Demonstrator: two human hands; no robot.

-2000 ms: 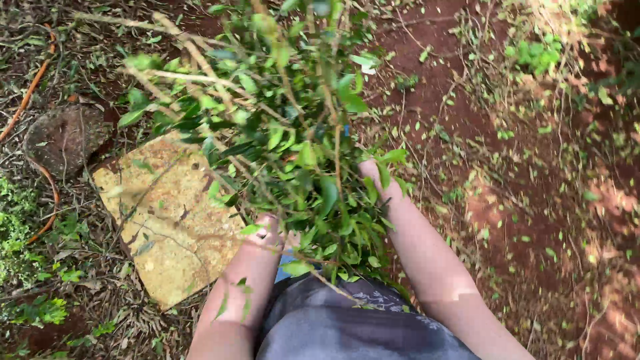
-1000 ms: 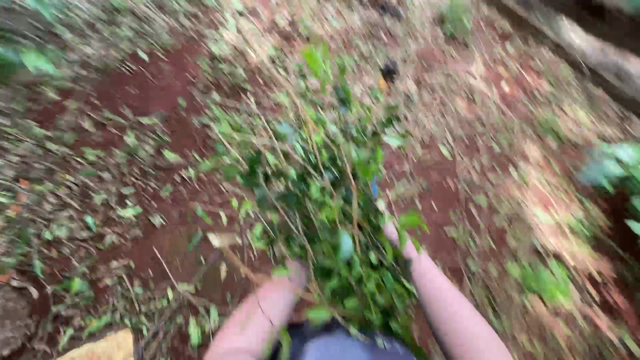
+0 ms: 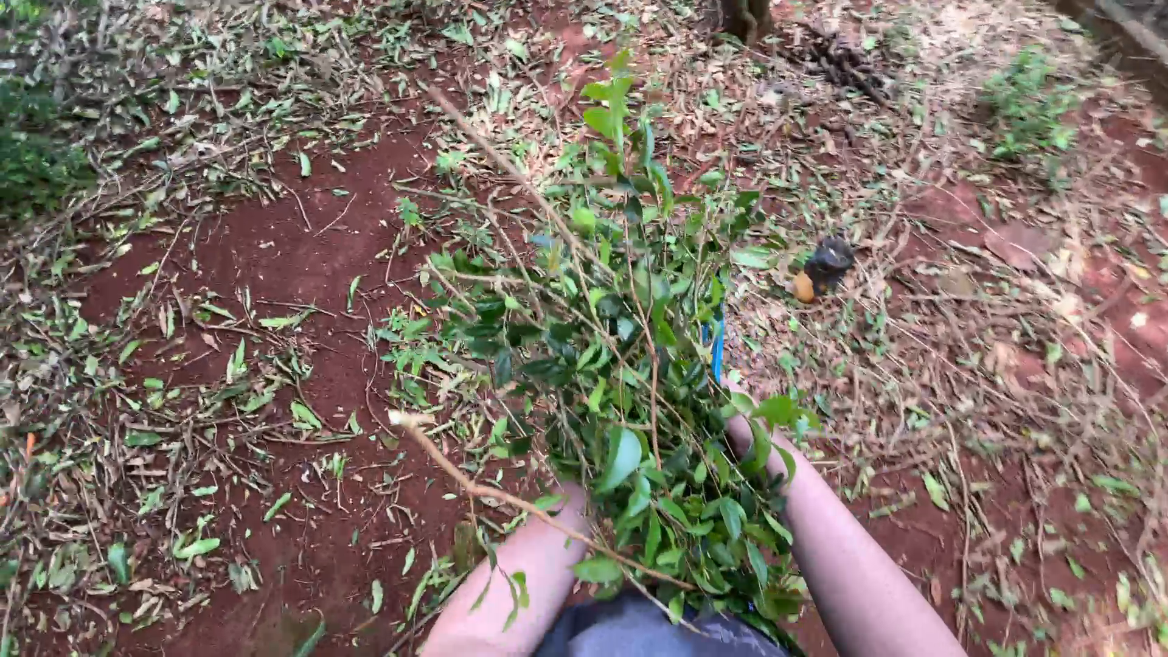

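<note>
A big bundle of cut leafy branches fills the middle of the head view, against the front of my body. Both my forearms reach up into it from below, one on each side. My left hand is hidden behind the leaves, and so are the fingers of my right hand, whose wrist side shows at the bundle's right edge. A thin blue object, its kind unclear, shows just above my right wrist. One bare cut stem sticks out to the left across my left forearm.
Red soil with scattered leaves and twigs surrounds me. A small dark object lies beside an orange-brown round thing at the right. A tree trunk's base stands at the top, and a low green plant grows at the upper right.
The view has moved a lot over the ground, and the yellowish slab and the orange cord at the left have left it. The bundle has stayed between my arms.
</note>
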